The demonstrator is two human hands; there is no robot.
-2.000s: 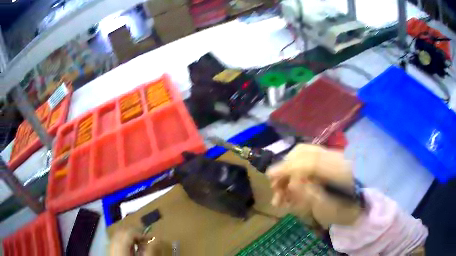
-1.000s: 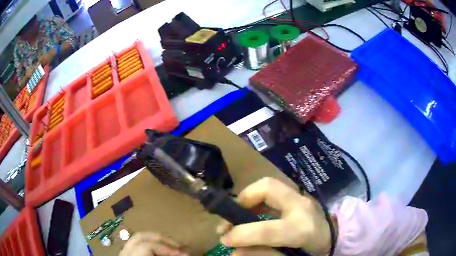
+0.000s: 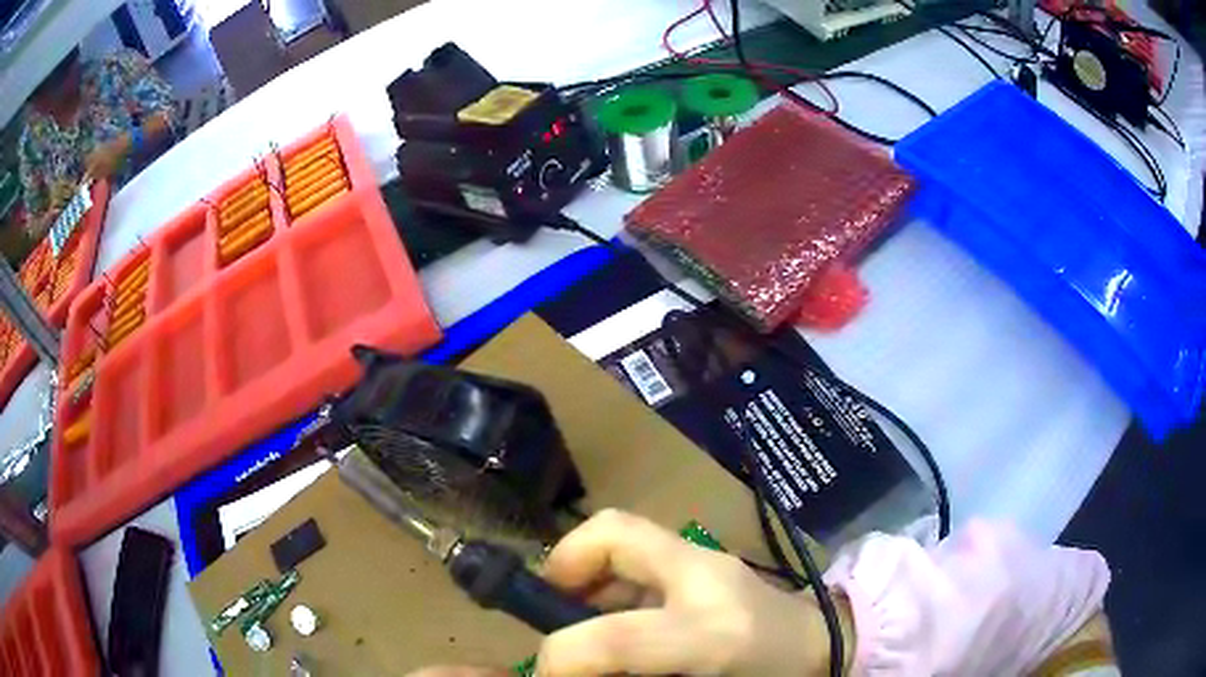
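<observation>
My right hand is shut on the black handle of the soldering iron. The iron's metal barrel points up and left, in front of the fan. Only a sliver of my left hand shows at the bottom edge; its fingers are cut off. Narrow green circuit boards lie on the brown sheet at the lower left. Round silvery-white parts lie beside them, and a small dark pad lies above them. Parts of a green board show around my right hand, which hides the rest.
A black fan stands on the sheet. Red-orange trays with orange cells are left. The soldering station, solder spools and red bubble-wrap pack are behind. A blue bin is right. A person is far left.
The iron and my right hand have moved a little lower in view. My left hand has dropped almost out of the bottom edge. The view has shifted slightly.
</observation>
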